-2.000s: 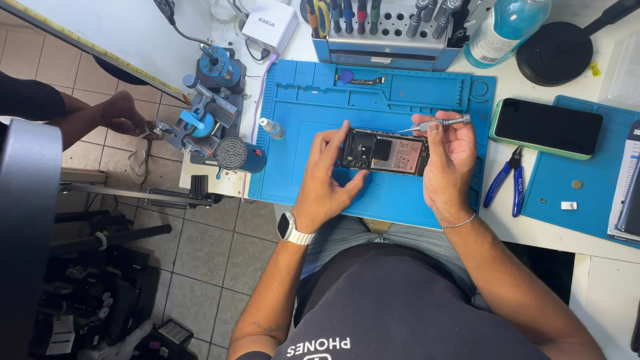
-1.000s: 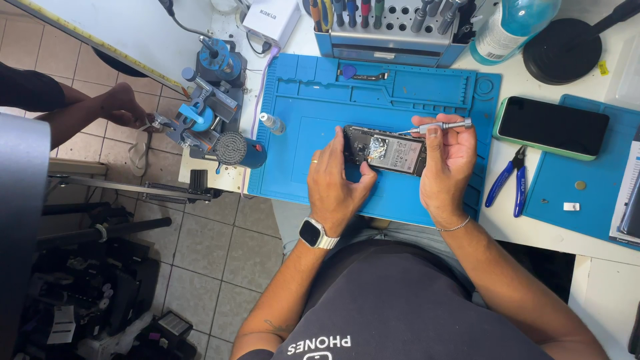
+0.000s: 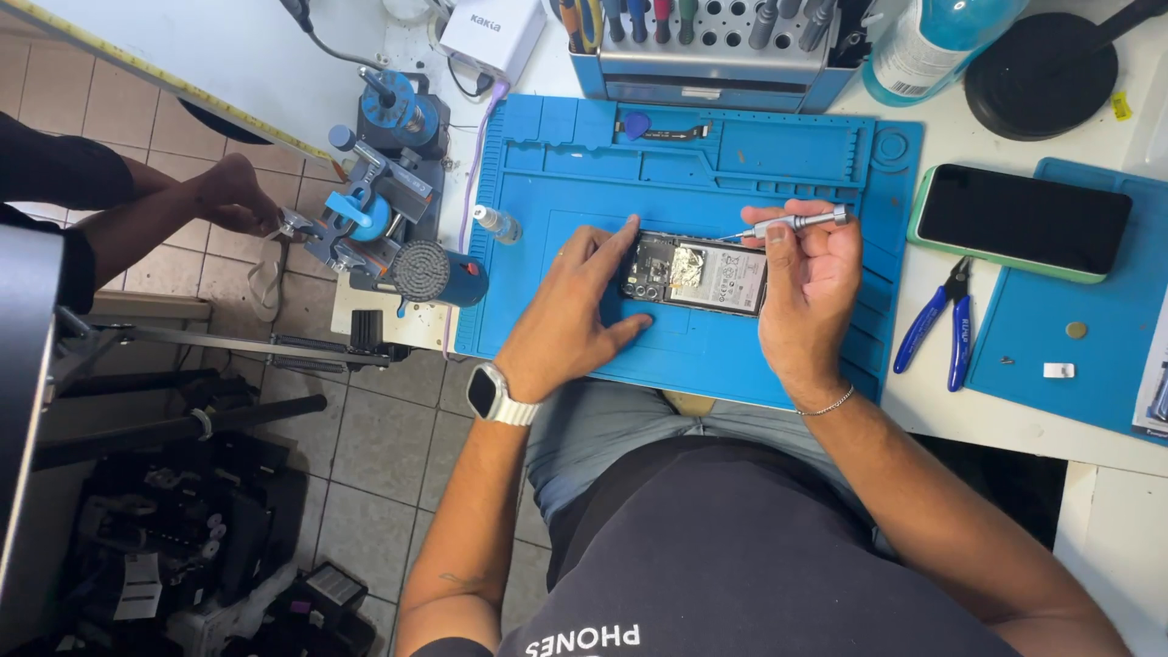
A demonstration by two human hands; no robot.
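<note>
An opened smartphone (image 3: 698, 273), its battery and inner parts exposed, lies on a blue silicone repair mat (image 3: 593, 196). A crumpled silvery patch covers part of its inside. My left hand (image 3: 570, 310) is at the phone's camera end, fingers spread around that end; whether the fingertips press on it is hard to tell. A slim silver precision screwdriver (image 3: 796, 222) is held in my right hand (image 3: 812, 283), its thin tip pointing left at the phone's upper edge. The heel of that hand is beside the phone's battery end.
A tool rack (image 3: 703, 55) stands behind the mat. To the left are a small clear bottle (image 3: 497, 224), a blue clamp stand (image 3: 370, 214) and a dark cylinder (image 3: 438, 274). On the right lie blue-handled cutters (image 3: 938, 324) and a green-cased phone (image 3: 1017, 219). A person's legs show at far left.
The silvery patch on the phone was not visible two seconds ago and shows in the later frames. The screwdriver stays in my right hand.
</note>
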